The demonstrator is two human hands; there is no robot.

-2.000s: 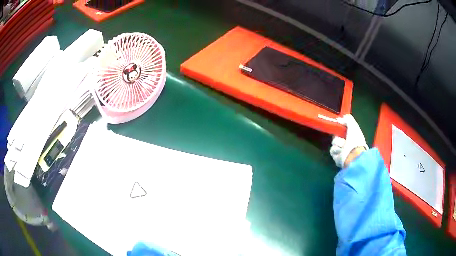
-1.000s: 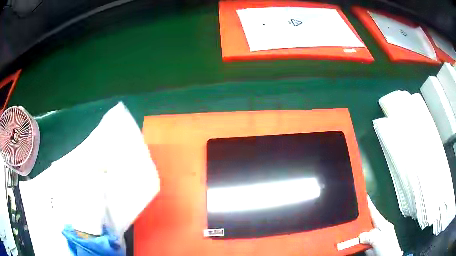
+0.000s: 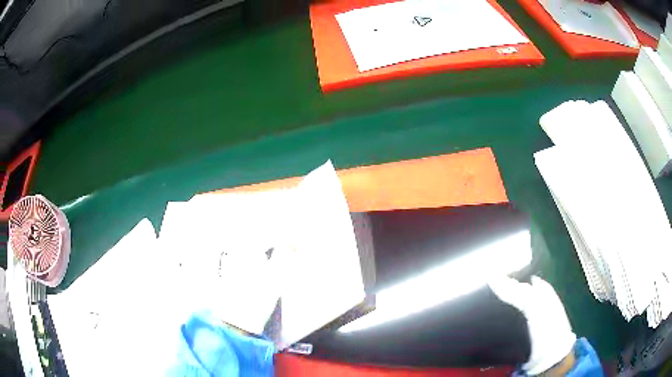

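The glossy black screen device [image 3: 442, 243] lies at an angle over the orange-red tray [image 3: 427, 180], its right end past the tray's edge. My gloved right hand [image 3: 541, 316] holds the device's right end, thumb on its face; its other fingers are hidden. A white bag [image 3: 317, 258] stands raised over the device's left end. My left sleeve [image 3: 221, 350] reaches to this bag; the left glove blends into the overexposed white, so its fingers cannot be made out. Another white bag or sheet [image 3: 103, 309] lies at left.
White folded cards [image 3: 604, 199] are piled at right, with upright white blocks [image 3: 645, 110] beyond. A pink fan [image 3: 37, 235] stands at the left edge. Behind, on the green belt, an orange-red tray [image 3: 331, 66] carries a white-covered item; more trays are at the upper right and far left.
The white bag has moved right, over the device's left end, with my left sleeve. My right hand has moved from the tray's corner to the device, which has shifted and tilted.
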